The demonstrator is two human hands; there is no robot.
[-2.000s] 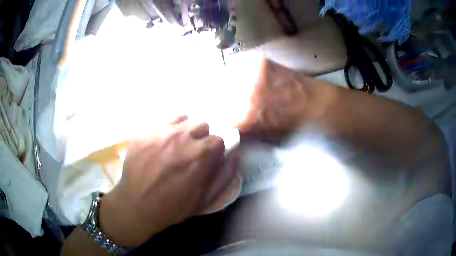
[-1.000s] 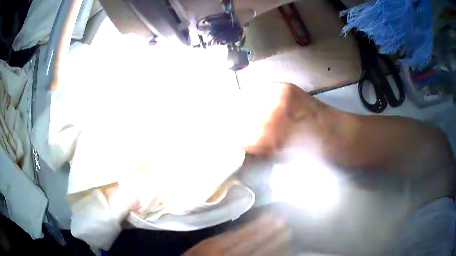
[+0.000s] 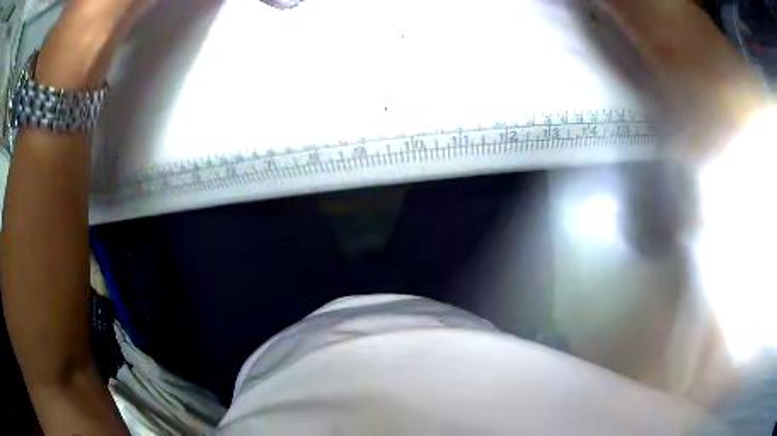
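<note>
The head view points down at the white table point(image 3: 366, 77), washed out by glare. A printed ruler point(image 3: 409, 150) runs along its front edge. My left forearm wears a metal-link watch on the left. Only the base of my left hand point(image 3: 98, 17) shows, cut off by the top edge, so its fingers are hidden. My right arm reaches up at the upper right, blurred and glared over. My right hand's fingers are out of the picture at the top. No cloth held by either hand can be made out, nor can the needle.
A blue rim point(image 3: 119, 285) shows at lower left below the table edge, with loose cream cloth point(image 3: 162, 392) beside it. The wearer's pale clothing point(image 3: 426, 375) fills the bottom centre. Dark space lies between it and the table. A strong glare covers the right side.
The view has tilted down. The machine head, scissors, blue tassel and cream cloth pile have left the picture. My left arm now reaches up on the left; both hands are at the top edge.
</note>
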